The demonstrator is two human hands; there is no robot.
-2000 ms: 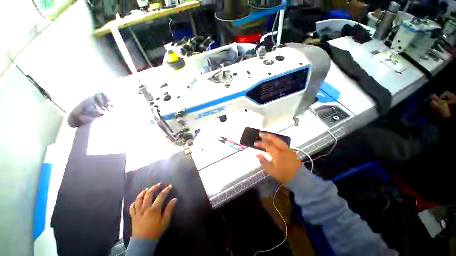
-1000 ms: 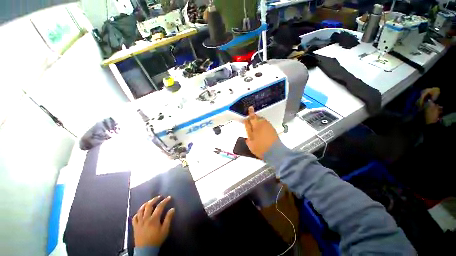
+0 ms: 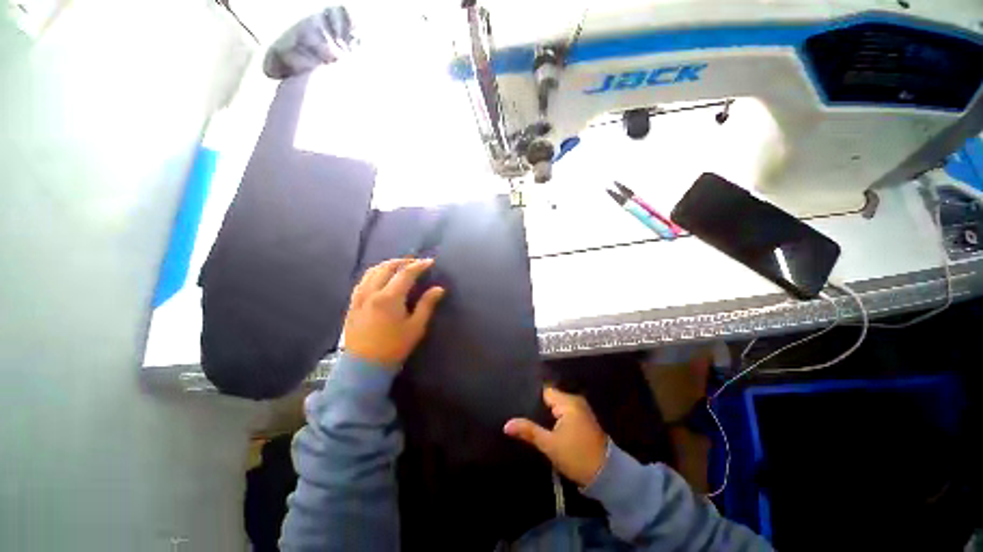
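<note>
A dark fabric panel (image 3: 474, 313) lies on the table from the presser foot and needle area (image 3: 515, 185) down over the front edge toward the lap. My left hand (image 3: 390, 313) rests on its left part, fingers slightly spread. My right hand (image 3: 563, 433) is at the panel's lower right edge, thumb on top of the cloth; its fingers are partly hidden, so a pinch cannot be made out. A second dark panel (image 3: 286, 259) with a rounded lower end lies flat at the left. The white sewing machine (image 3: 690, 76) stands above.
Thread snips (image 3: 647, 211) lie right of the needle. A black smartphone (image 3: 757, 234) with a white cable lies beside them. A grey bunched cloth (image 3: 310, 41) is at the far left. The measuring scale (image 3: 668, 327) runs along the front edge. A blue-rimmed dark container (image 3: 862, 388) is below right.
My right hand has left the machine's control panel and is now at the panel's lower right edge. My left hand stays on the cloth. The view has moved closer and tilted down.
</note>
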